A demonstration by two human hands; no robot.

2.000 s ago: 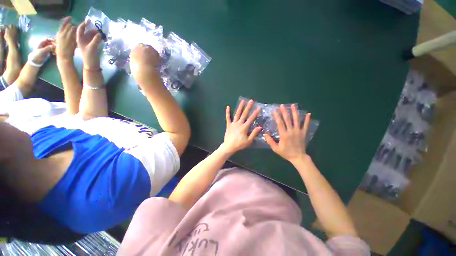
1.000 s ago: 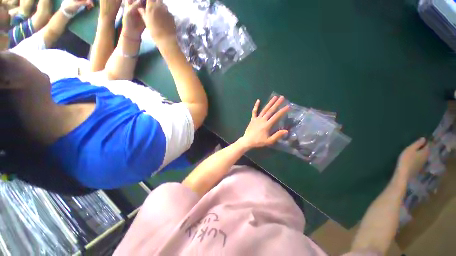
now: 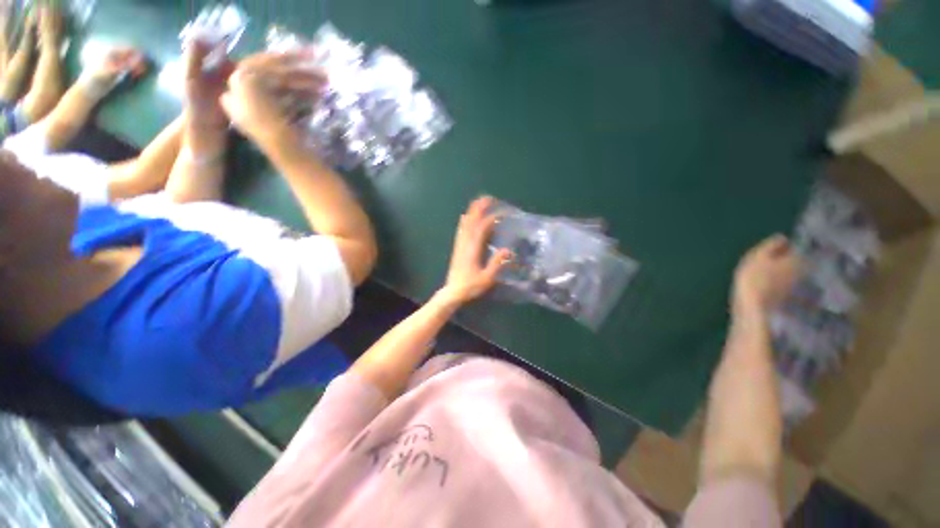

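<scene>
Several overlapping clear zip-lock bags [image 3: 562, 263] with small dark contents lie on the green bench in front of me. My left hand [image 3: 476, 251] is at their left end, fingers curled around the edge of the bags. My right hand [image 3: 768, 273] is at the bench's right edge, at the left side of the open shipping carton [image 3: 897, 351]. It is blurred, and whether it holds a bag cannot be made out. Packed rows of bags [image 3: 825, 278] with dark contents lie in the carton, partly behind my right hand.
A shiny bag pile [image 3: 376, 103] lies at the upper left, with the hands of a neighbour in blue and white [image 3: 186, 309] at it. More workers' arms show at far left. Flat stacks [image 3: 804, 31] lie at the far right. Carton flaps spread beside the bench.
Both hands lay flat on the bags at first; my right hand has since moved right to the carton. My left fingers have changed from spread to curled at the bags' left end.
</scene>
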